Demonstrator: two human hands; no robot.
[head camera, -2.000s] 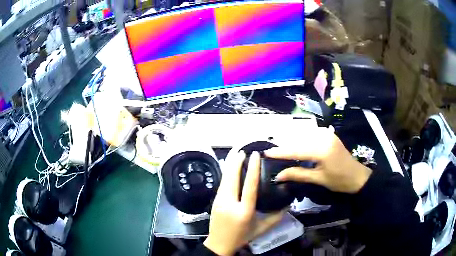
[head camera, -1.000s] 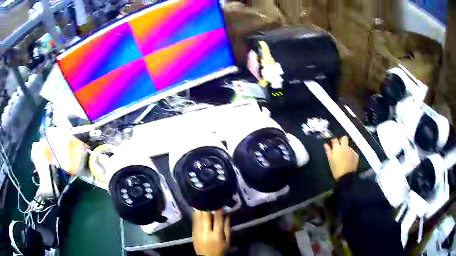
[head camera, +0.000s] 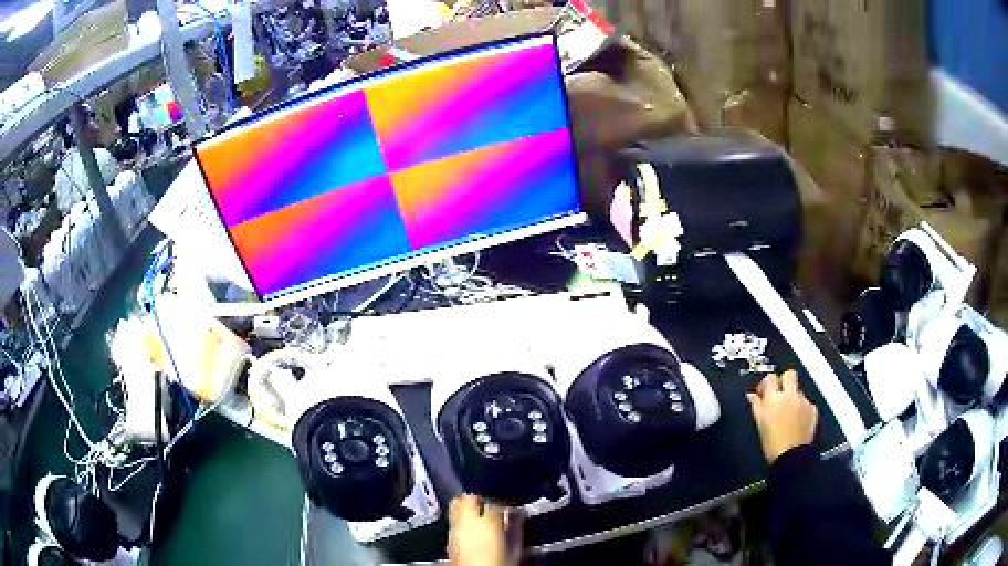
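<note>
Three white dome cameras with glossy black balls stand in a row on the black bench: a left camera, a middle camera and a right camera. Each ball shows a lens and a ring of pale dots facing up. My left hand is at the front lower edge of the middle camera, cut off by the picture's bottom edge; its fingertips are hidden or blurred there. My right hand rests on the bench with curled fingers, just in front of a small pile of white bits. Whether it holds one cannot be told.
A wide monitor with four coloured panes stands behind the cameras. A black box with yellow and pink tags is right of it. A white strip crosses the bench. More cameras are stacked at the right. Cables tangle at left.
My hands have left the ball they held two seconds ago. My left hand is now at the middle camera's front, my right by the white bits. Three cameras now show in a row; the view has shifted.
</note>
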